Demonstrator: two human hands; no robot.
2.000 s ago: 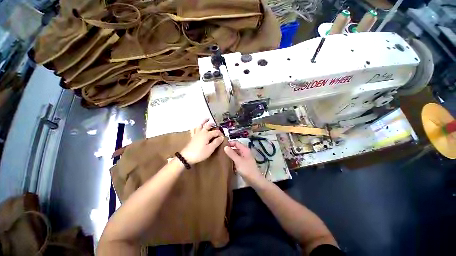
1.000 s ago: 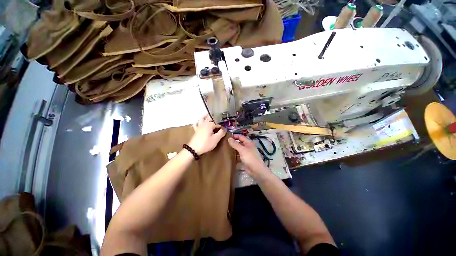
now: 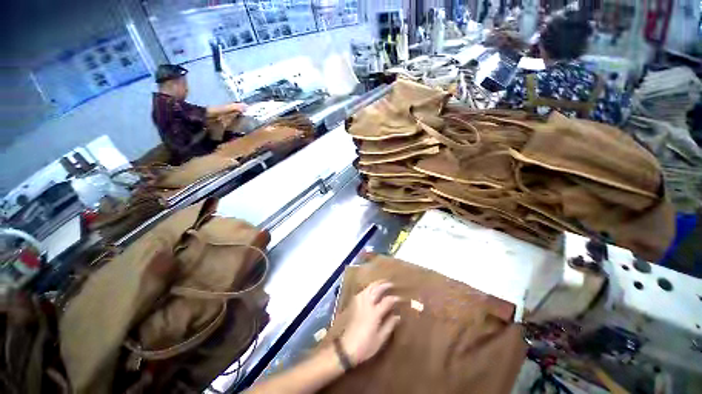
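Note:
The brown bag body point(image 3: 454, 338) lies flat on the machine table, its right edge beside the needle area of the white sewing machine point(image 3: 654, 296). A small white tag shows on the bag. My left hand point(image 3: 371, 322) lies on the bag's left part, palm down, fingers slightly bent; whether it grips the fabric cannot be told. My right hand is not in view. Dark looped snips point(image 3: 548, 378) lie partly visible at the bottom right, blurred.
A tall stack of brown bags point(image 3: 493, 165) stands behind the machine. A second bag pile point(image 3: 165, 308) with loops is at left. A metal rail point(image 3: 296, 204) runs between. One person sits at a machine at upper left; another is at upper right.
The view has swung up and left, showing the room. My left hand has moved from near the needle to the bag's left part. My right hand has left the picture.

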